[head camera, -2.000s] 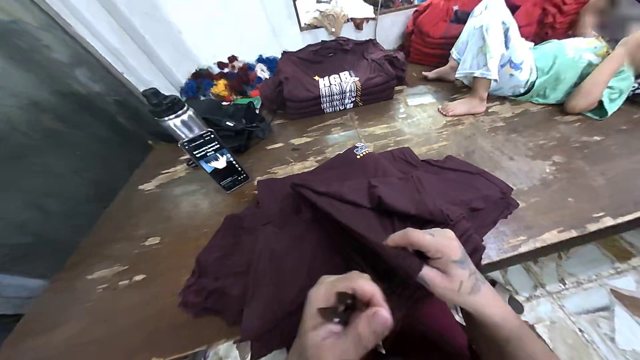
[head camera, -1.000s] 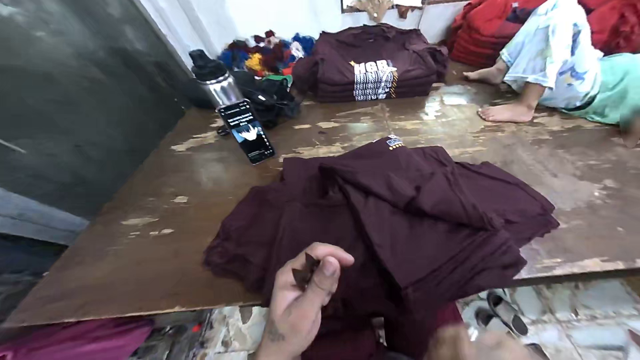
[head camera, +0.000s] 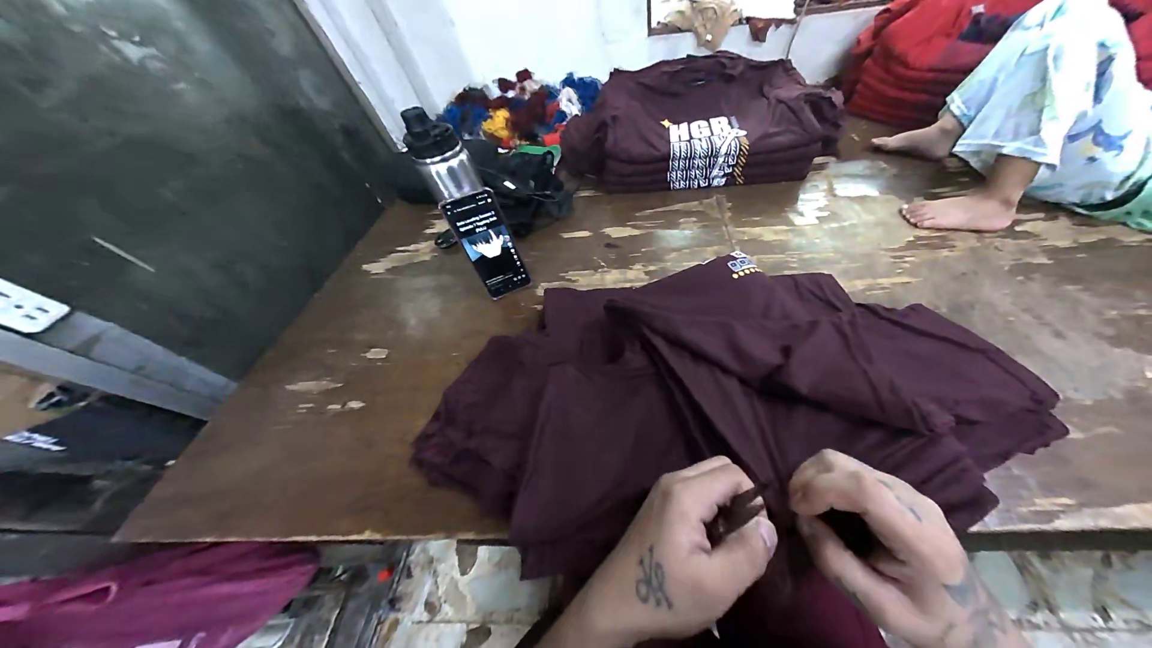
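My left hand (head camera: 697, 544) is closed around a small dark metal tool (head camera: 740, 515), perhaps thread snips, whose tip points toward my right hand. Close beside it on the right, my right hand (head camera: 873, 540) has its thumb and index finger bent together against the maroon cloth; whether cloth is pinched between them is not clear. Both hands are over the front edge of a loose heap of maroon shirts (head camera: 612, 423). The top shirt lies folded over on itself, with a small print (head camera: 742, 265) near its far edge. Some cloth hangs below the table edge.
A phone (head camera: 489, 247) leans on a steel bottle (head camera: 447, 171) at the back left of the worn wooden table (head camera: 297, 432). Behind are a black bag (head camera: 531, 184), colourful scraps (head camera: 513, 112), folded maroon shirts (head camera: 711, 135) and red garments (head camera: 909, 72). Another person's bare feet (head camera: 963, 211) rest at the back right.
My right hand, blurred at the bottom edge a second ago, has risen beside my left hand. Two seconds ago it held a raised shirt edge. The tool is in my left hand throughout.
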